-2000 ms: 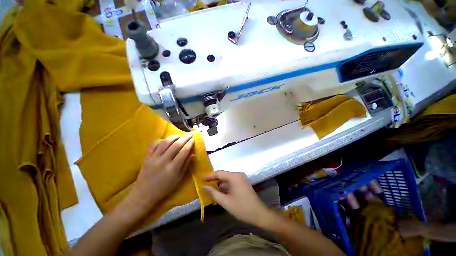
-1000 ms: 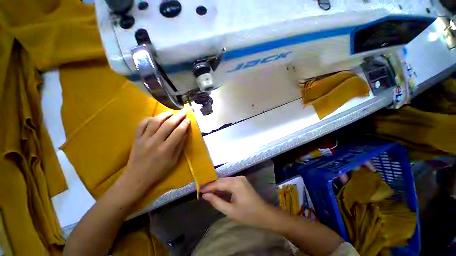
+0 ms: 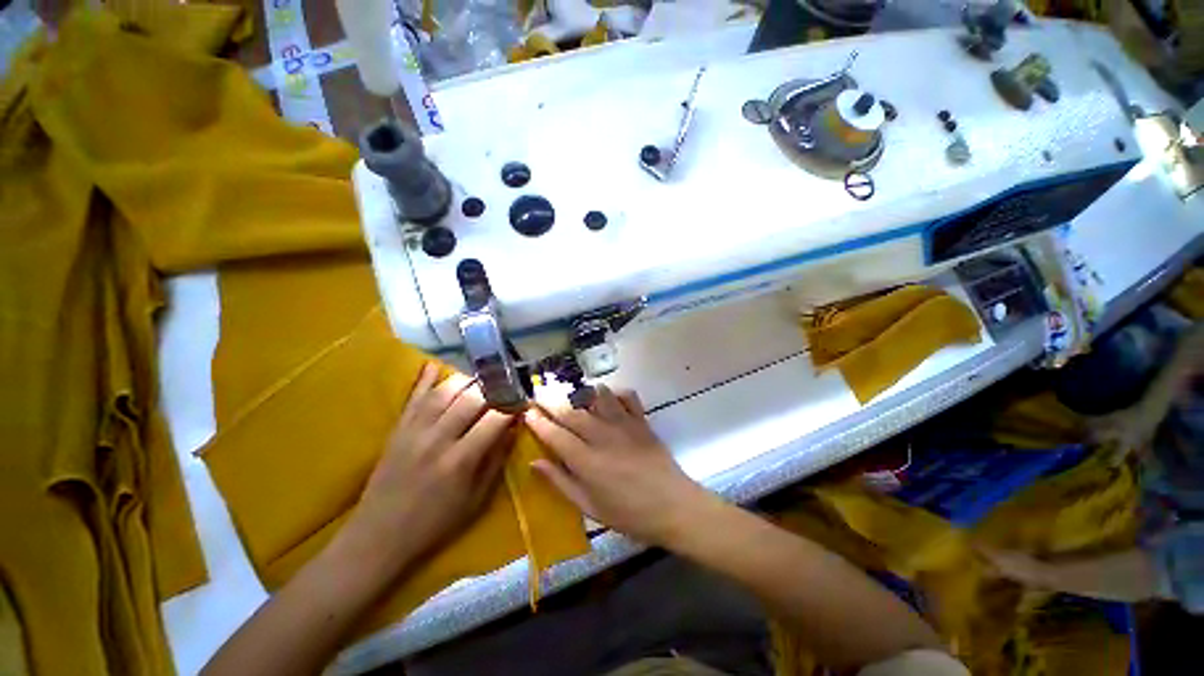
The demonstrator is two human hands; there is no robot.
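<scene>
A mustard-yellow garment panel (image 3: 297, 436) lies under the needle area of the white sewing machine (image 3: 594, 211). A narrow yellow strip (image 3: 528, 508) runs along its right edge, its lower end at the table's front edge. My left hand (image 3: 449, 442) lies flat on the panel, fingertips just left of the presser foot area. My right hand (image 3: 614, 462) lies on the right side of the strip, fingertips close to the needle. The fingers and the metal guard (image 3: 489, 357) hide the needle point. Whether either hand pinches the cloth cannot be told.
Small yellow pieces (image 3: 898, 337) lie on the machine bed at right. A long yellow bundle (image 3: 93, 396) hangs at the left. At lower right, another person's hand (image 3: 1043, 568) is at yellow pieces over a blue crate (image 3: 984, 489).
My right hand has moved from the strip's lower end up to the needle. The view has shifted. At lower right, another person's arm and more yellow cloth now show over the crate.
</scene>
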